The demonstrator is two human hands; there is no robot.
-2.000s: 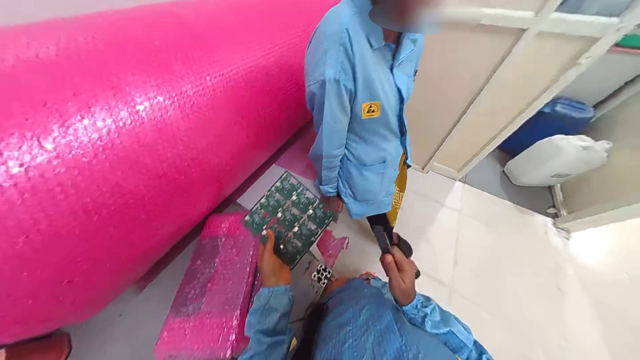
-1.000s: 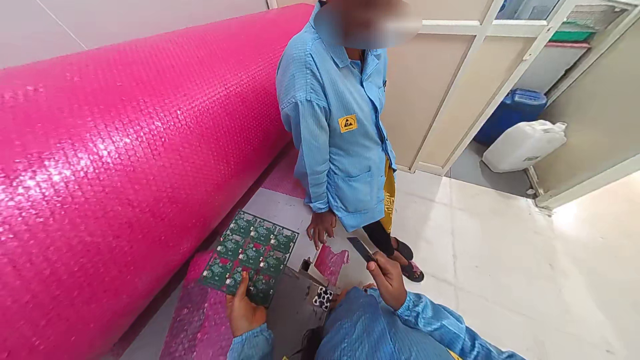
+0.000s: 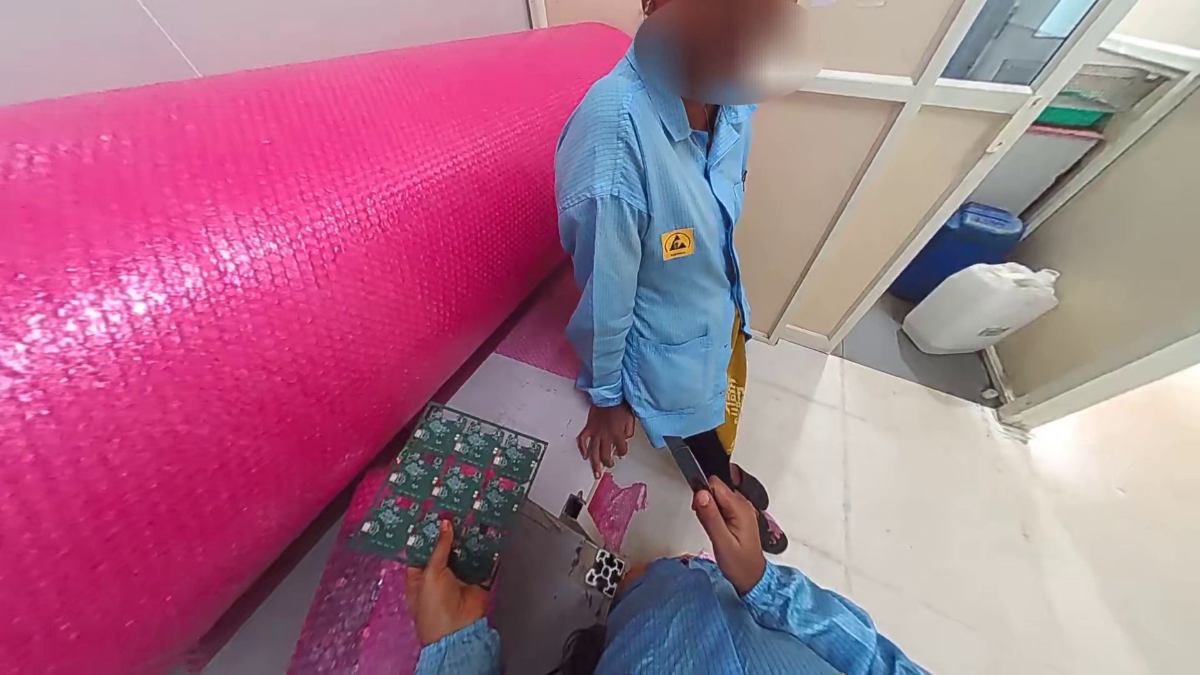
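Observation:
My left hand grips a green printed circuit board panel by its lower edge, thumb on top; the panel is divided into several like boards. To the right, over the floor, my right hand is shut on a flat, dark, blade-like object, whose exact kind I cannot tell. Under the panel, at the lower left, lies pink bubble wrap. The end of an aluminium profile shows between my hands.
A huge roll of pink bubble wrap fills the left. A co-worker in a blue coat stands ahead, one hand low over a pale surface. Pink wrap scrap lies nearby. White and blue jerrycans stand by the partition.
The view has shifted. The co-worker's hand, beside the coat's hem two seconds ago, now reaches lower over the pale surface. Both of my hands keep their hold.

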